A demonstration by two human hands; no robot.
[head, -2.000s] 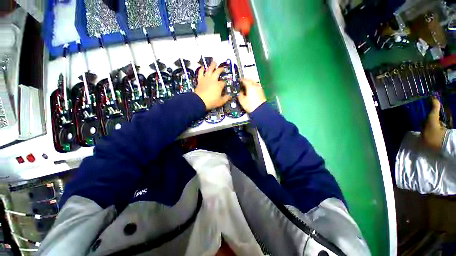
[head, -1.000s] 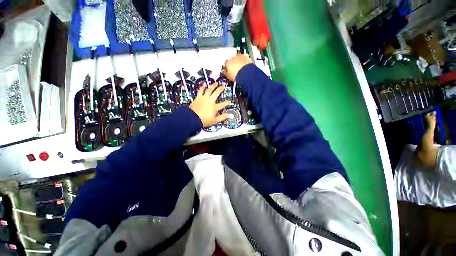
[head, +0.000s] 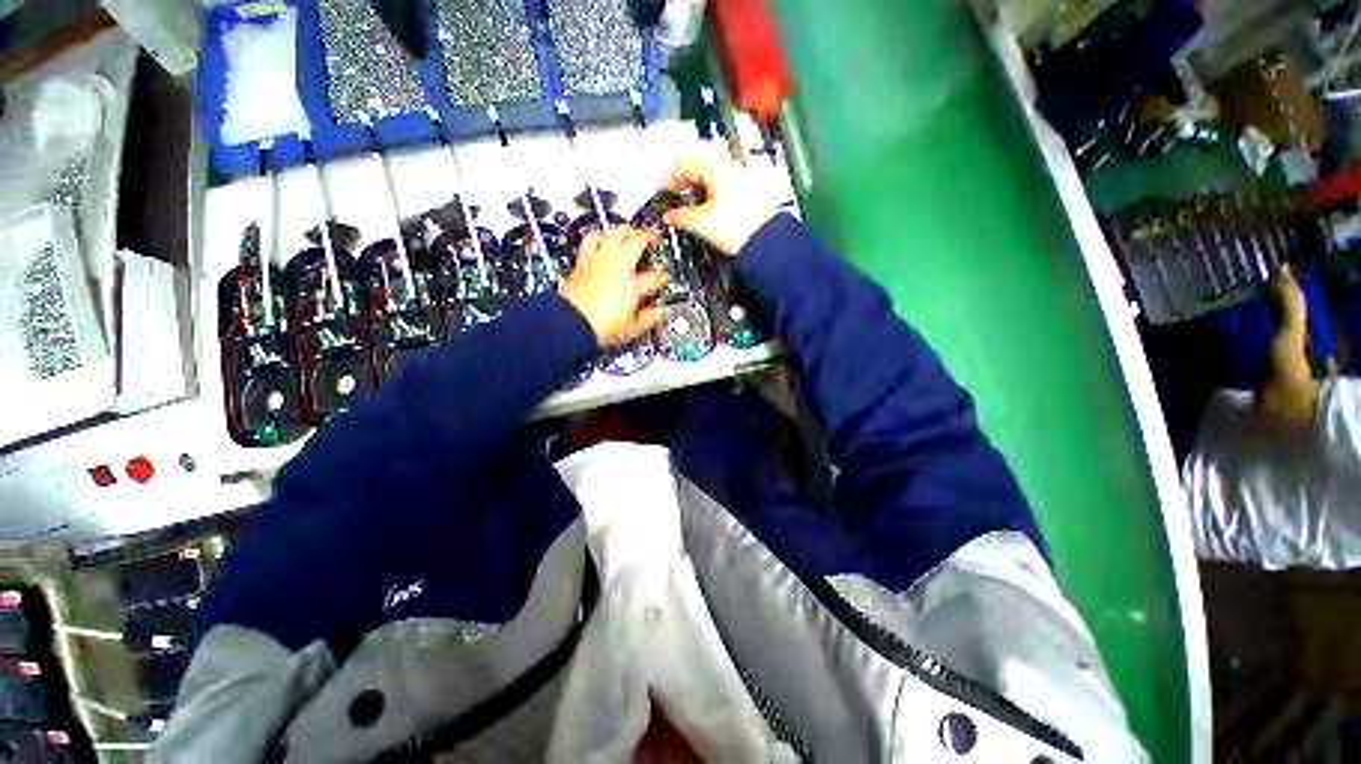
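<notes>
A row of several long black open housings (head: 261, 358) lies on a white fixture (head: 545, 167), with red wires, small green patches and a round disc at each near end. My left hand (head: 614, 287) rests over the housings near the row's right end, fingers spread over a housing's middle. My right hand (head: 720, 206) is at the far end of a housing at the right, its fingers pinching a small dark part (head: 675, 199). The fingertips of both hands are close together. Thin white rods run from the housings' far ends.
Blue parts bins (head: 448, 120) full of silvery pieces stand behind the row. A red object (head: 751, 60) is beside them at the edge of the green conveyor belt (head: 955, 329). A white box (head: 112, 485) with red buttons is at left. Another person's arm (head: 1284, 448) shows at far right.
My right hand has moved from a housing's right side to its far end and now pinches a dark part. My left hand has shifted slightly. The camera view has shifted too.
</notes>
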